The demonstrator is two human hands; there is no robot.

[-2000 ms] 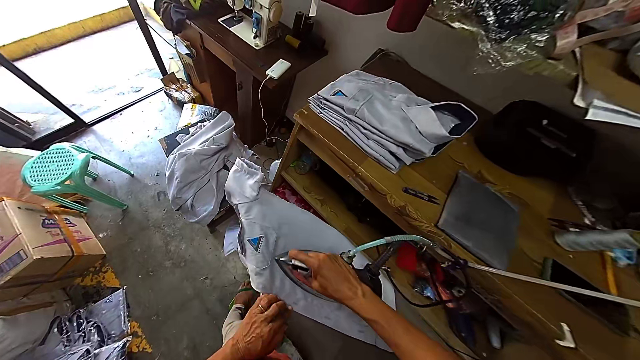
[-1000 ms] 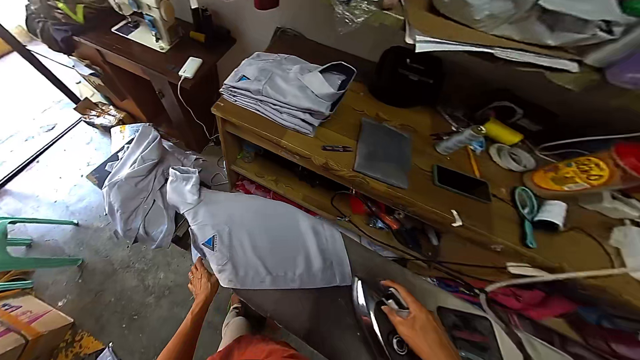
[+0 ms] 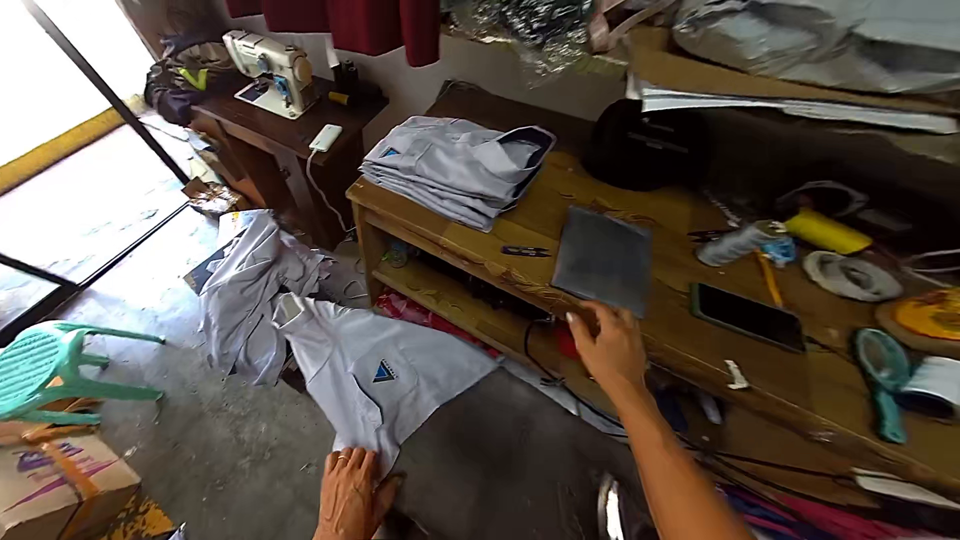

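Note:
My left hand [image 3: 351, 487] rests on the lower edge of a light grey shirt [image 3: 442, 360] with a blue triangular emblem, spread over a dark pressing board [image 3: 495, 442]. My right hand [image 3: 611, 345] is raised with its fingers apart, holding nothing, near the front edge of the wooden table and a dark grey flat sheet [image 3: 604, 255]. Part of the iron [image 3: 611, 506] shows at the bottom of the view, below my right forearm. A stack of folded grey shirts [image 3: 457, 165] lies on the table, with small thread snips [image 3: 525, 251] between it and the sheet.
The wooden table [image 3: 675, 360] holds a phone [image 3: 746, 316], thread cones [image 3: 739, 244] and a black cap [image 3: 645, 146]. More grey cloth [image 3: 247, 300] hangs beyond the board. A green plastic stool [image 3: 67, 367] and a cardboard box [image 3: 60, 480] stand at left; a sewing machine [image 3: 274, 71] is behind.
My right hand has let go of the iron and moved up toward the table. The shirt has shifted on the board, baring more of its dark surface. The view has swung between frames.

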